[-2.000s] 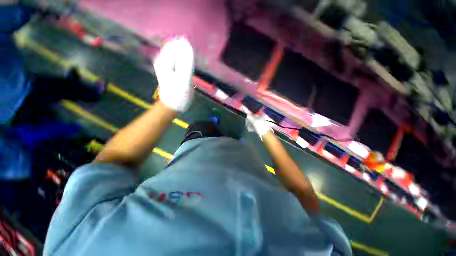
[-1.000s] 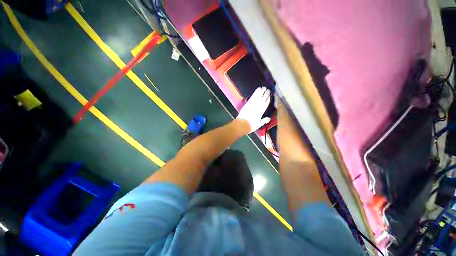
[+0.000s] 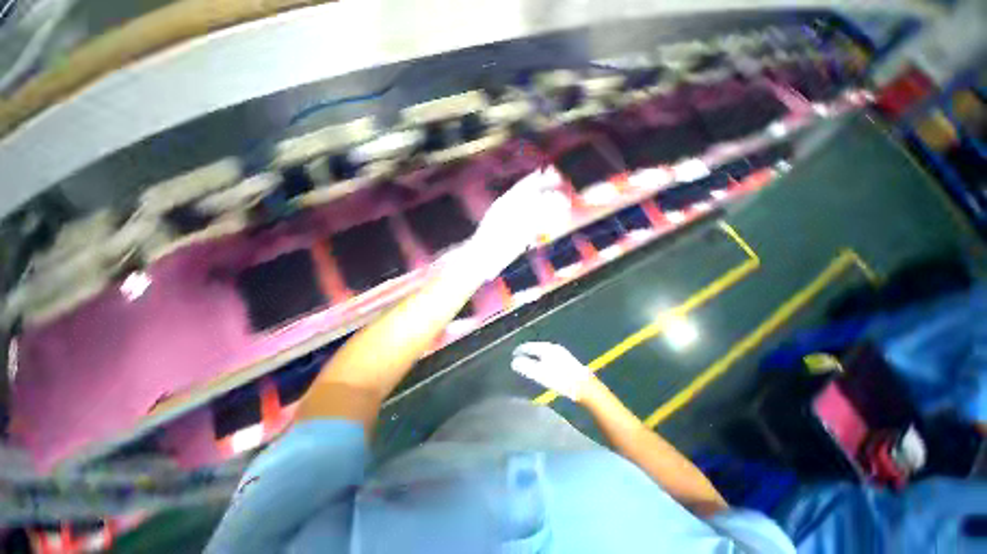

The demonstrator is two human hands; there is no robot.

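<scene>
My left hand [image 3: 525,216], in a white glove and blurred, reaches over the front edge of the pink-matted shelf [image 3: 184,314]. It is beside a row of flat black units, with one unit [image 3: 438,222] to its left and another [image 3: 590,165] to its right. Whether it touches or grips a unit cannot be told. My right hand [image 3: 550,368], also in a white glove, is over the green floor in front of my body. Its fingers are bent and slightly apart, with nothing seen in it.
A lower shelf holds more black units [image 3: 236,413] with red edges. Pale adapters [image 3: 325,146] line the shelf's back. A pale bench edge [image 3: 357,43] runs above. Yellow lines [image 3: 709,292] cross the green floor. A person in blue [image 3: 920,357] is at the right.
The view has swung along the rack, showing the long unit row. My right hand has come out from under the bench edge to over the floor. My left hand has moved from the lower units to the upper shelf.
</scene>
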